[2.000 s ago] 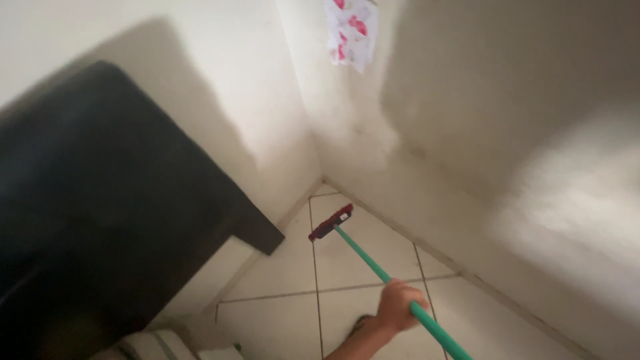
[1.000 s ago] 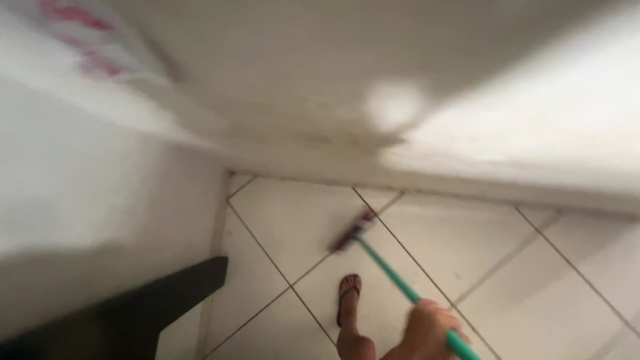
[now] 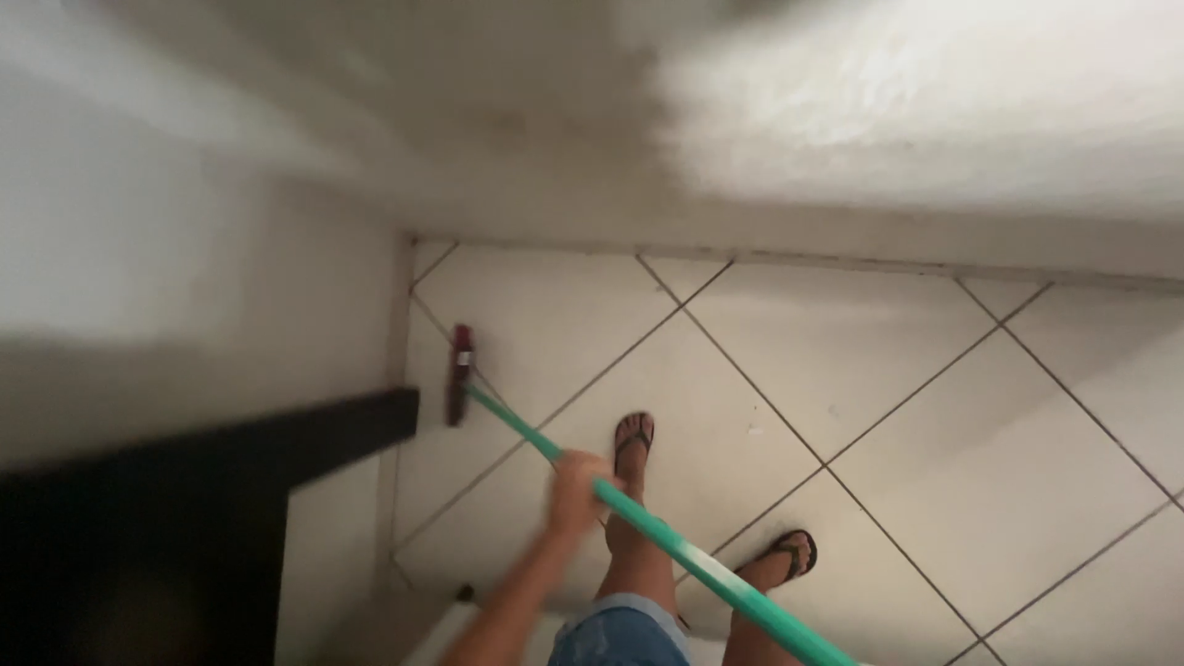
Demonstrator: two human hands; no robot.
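My left hand [image 3: 579,490] is closed around the green handle of a broom [image 3: 703,564], left of my legs. The handle slants from the lower right edge up to the left, ending in a narrow dark-red head [image 3: 460,375] with a small white mark. That head rests on the pale tiled floor [image 3: 740,370], a little right of the left wall and near the end of a dark piece of furniture. The upper end of the handle runs out of the view. My right hand is not in view.
The dark furniture [image 3: 185,527] juts in from the left, its narrow end near the floor's left edge. Walls [image 3: 888,120] meet the floor at the top and left, forming a corner. My feet in flip-flops [image 3: 635,435] stand on the tiles. Small bits [image 3: 755,428] lie right of them.
The broom head has moved to the left, near the left wall; a second earlier it was just above my foot, farther from that wall. Both feet now show. The view has turned since the first frame.
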